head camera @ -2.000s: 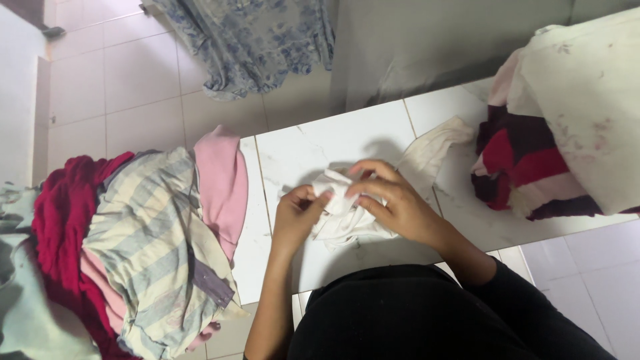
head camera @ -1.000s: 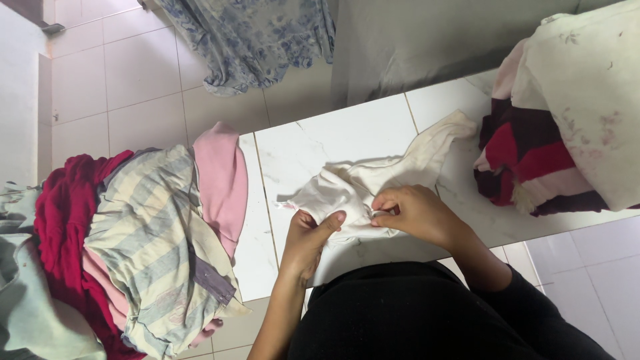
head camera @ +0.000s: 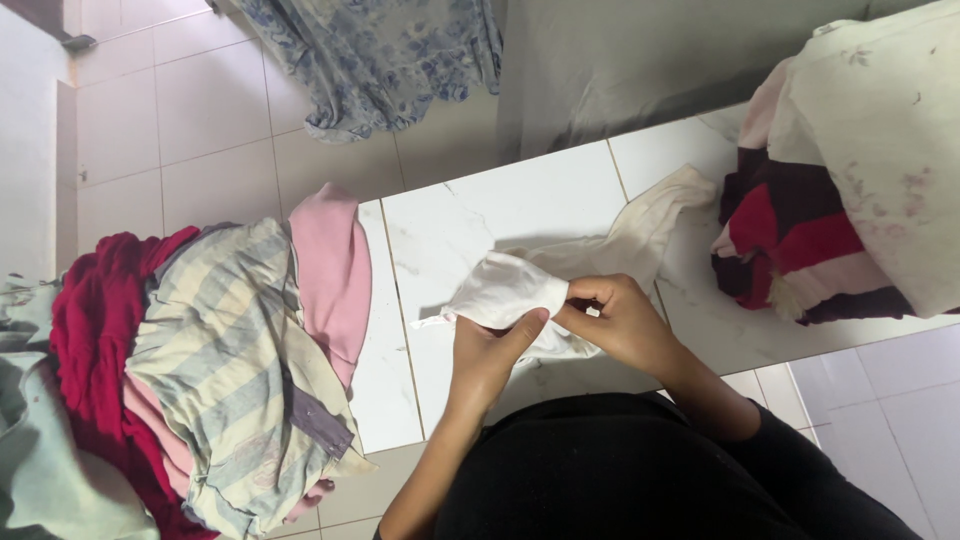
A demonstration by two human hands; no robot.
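A white cloth garment (head camera: 510, 289) is bunched between my hands, over the white marbled tile counter (head camera: 525, 195). My left hand (head camera: 495, 345) holds it from below, fingers hidden under the cloth and thumb at its near edge. With thumb and fingers, my right hand (head camera: 615, 315) pinches the garment's right edge. A paler, cream part of cloth (head camera: 652, 217) trails away up and to the right on the counter; whether it belongs to the same garment I cannot tell.
To the left lies a heap with a striped cloth (head camera: 217, 337), a red cloth (head camera: 97, 322) and a pink cloth (head camera: 334, 277). At right, a floral cream cloth (head camera: 892, 157) covers a red, dark and pink striped cloth (head camera: 802, 240). A blue floral fabric (head camera: 390, 60) hangs beyond the counter.
The white garment lay flatter on the counter a second ago; now its left part is raised and bunched over my left hand. My right hand still pinches it.
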